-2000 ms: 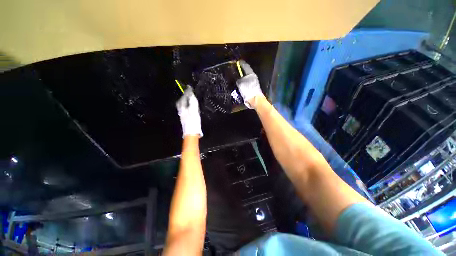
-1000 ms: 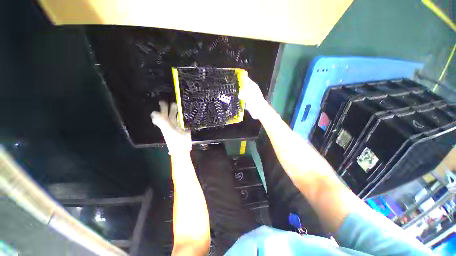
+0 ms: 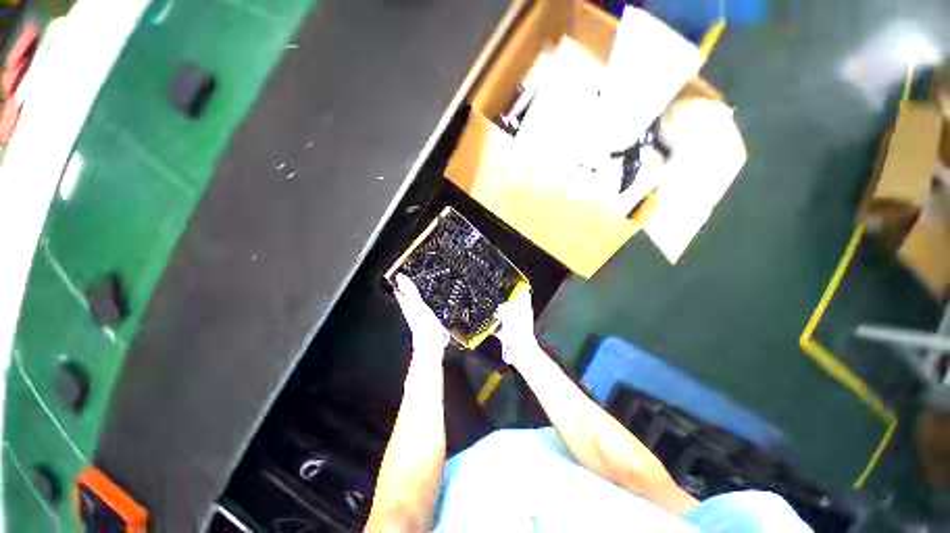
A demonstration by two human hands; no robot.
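Observation:
A yellow-edged parts bin point(image 3: 477, 338) full of small black parts point(image 3: 458, 273) is held in front of me, turned cornerwise. My left hand point(image 3: 420, 316), in a white glove, grips its left lower side. My right hand point(image 3: 516, 322), also in a white glove, grips its right lower side. The fingers under the bin are hidden. The bin is above a dark surface between the black edge strip and the carton.
An open brown carton point(image 3: 542, 208) with white packing stands ahead right. The black strip point(image 3: 281, 177) and green belt point(image 3: 156, 156) with black square units run along the left. An orange-edged bin point(image 3: 109, 498) is lower left. Black crates point(image 3: 667, 432) and a blue trolley deck point(image 3: 630, 372) are lower right.
The view has swung to the conveyor and carton. The left hand, open beside the bin a second ago, now grips it. The bin is off the large black surface where it was, held in both hands.

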